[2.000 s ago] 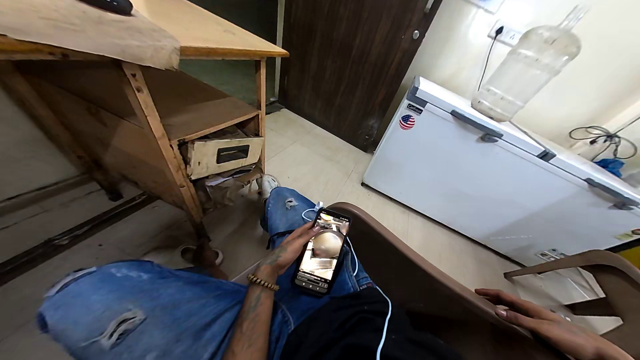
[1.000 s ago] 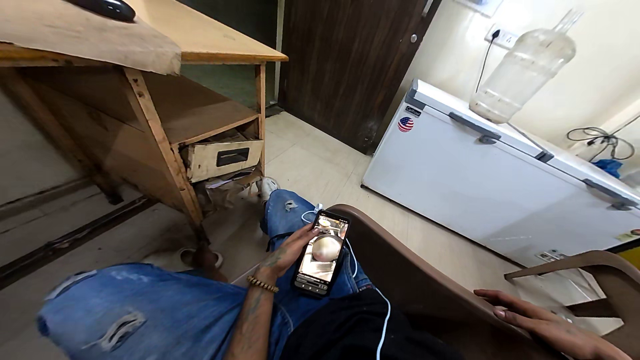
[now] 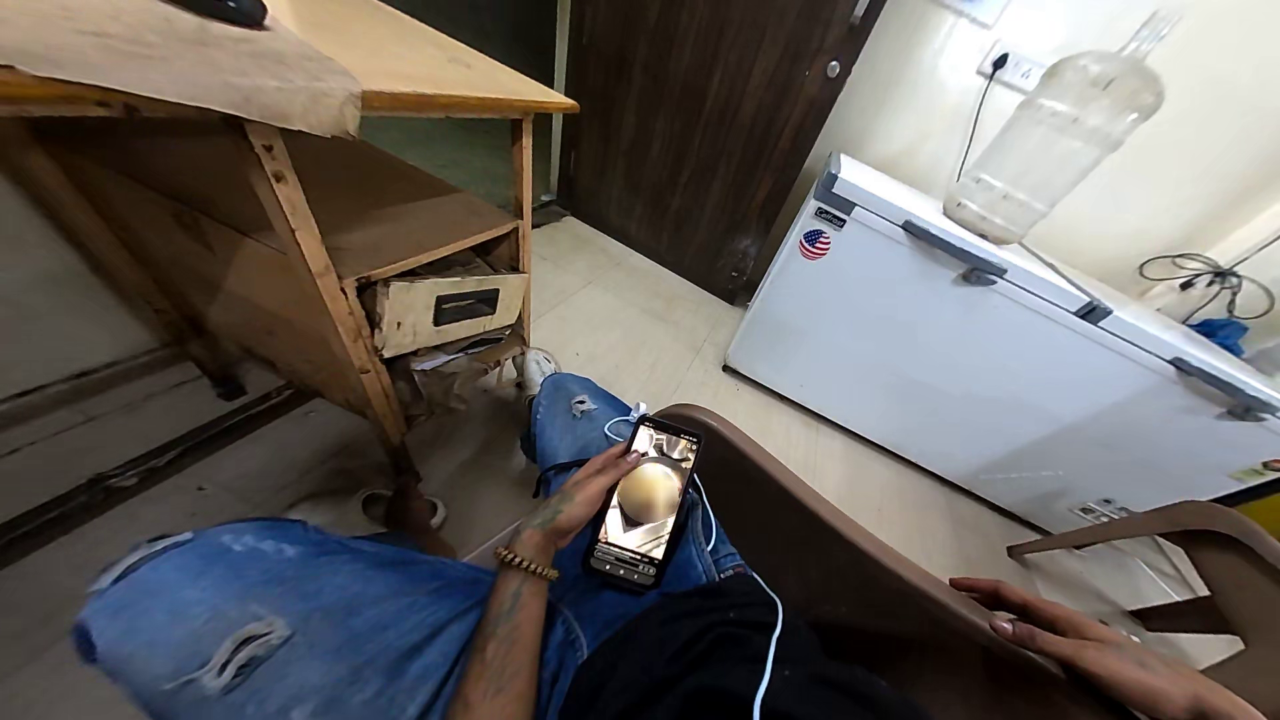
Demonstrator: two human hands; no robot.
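A smartphone (image 3: 645,500) with a lit screen lies tilted over my thigh, and the screen shows a round, pale yellow shape. My left hand (image 3: 583,500) holds it by its left edge, with a digit over the upper part of the screen. A beaded bracelet is on that wrist. The white cable (image 3: 773,640) runs beside the phone and down across my dark top. My right hand (image 3: 1040,620) rests on the edge of a brown plastic chair (image 3: 800,510), fingers apart, with nothing held. My blue ripped jeans (image 3: 330,610) stretch out below.
At the left stands a wooden desk (image 3: 450,55) with a cloth, a dark object on top and a drawer (image 3: 455,312) below. A white chest freezer (image 3: 900,330) carries a clear large bottle (image 3: 1060,140). Another brown chair (image 3: 1200,570) is at the right, a dark door (image 3: 700,120) behind.
The picture on the phone screen has changed; its round shape looks yellower now. Both hands stay in about the same places.
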